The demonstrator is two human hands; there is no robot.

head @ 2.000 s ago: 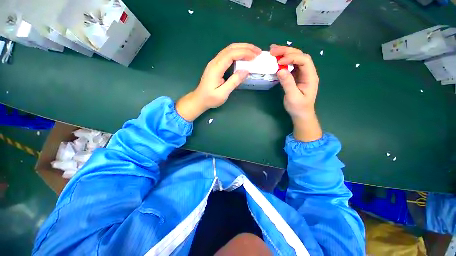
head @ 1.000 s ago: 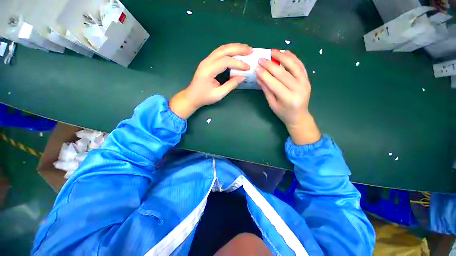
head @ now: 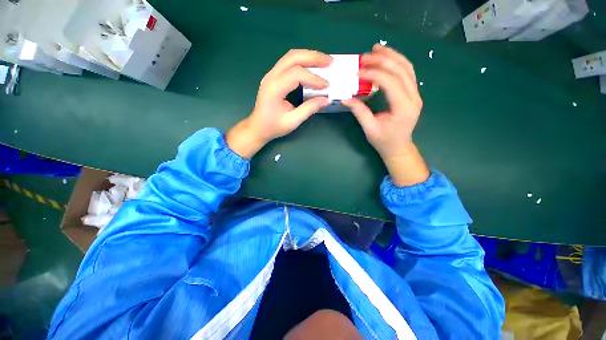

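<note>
A white retail carton (head: 344,76) with a red band on its top stands on the green table at the centre, between my hands. My left hand (head: 282,96) grips its left side, fingers on top and thumb at the near edge. My right hand (head: 392,99) grips its right side, fingers over the red band and thumb at the near edge. The white lid panel lies across the carton's top. The carton's far side is hidden.
A row of open white cartons (head: 156,56) leans together at upper left. More cartons (head: 488,23) are at upper right, another (head: 590,64) at the right rim. White scraps dot the green table (head: 226,156). A brown box (head: 74,207) holding white pieces (head: 103,202) is at lower left.
The crumpled white piece seen on top at first is now a flat panel. My right fingers have spread back towards the carton's right end. The cartons at upper right have shifted left.
</note>
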